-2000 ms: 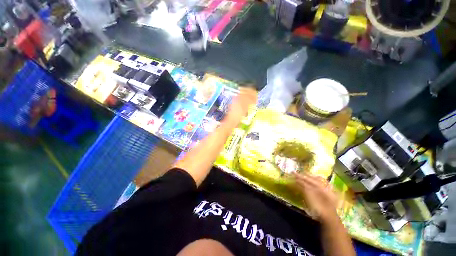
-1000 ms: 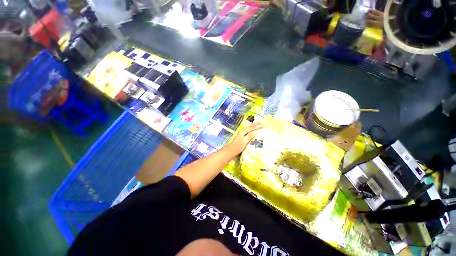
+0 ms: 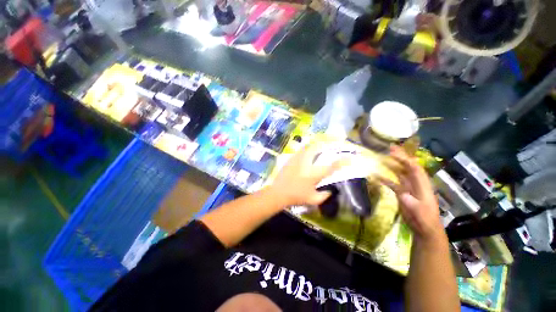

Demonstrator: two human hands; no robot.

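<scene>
A white part (image 3: 350,164) with a black cup-shaped part (image 3: 352,196) at its near side is over the yellow work pad (image 3: 381,228). A thin dark line hangs down from the black part. My left hand (image 3: 305,177) grips the white part at its left side. My right hand (image 3: 414,192) is at its right, palm turned towards it and fingers apart. Blur hides whether its fingertips touch the white part. The pad's hollow is partly covered by the parts.
A round tub (image 3: 393,122) with a thin stick and a clear bag (image 3: 342,103) stand behind the pad. A black screwdriver (image 3: 488,224) lies by metallic boxes at right. Black and white parts (image 3: 167,94) are at far left, a blue crate (image 3: 116,213) below the bench edge.
The white and black part has come into view over the pad. My left hand has moved from the pad's left edge onto it. My right hand has come back into view at right.
</scene>
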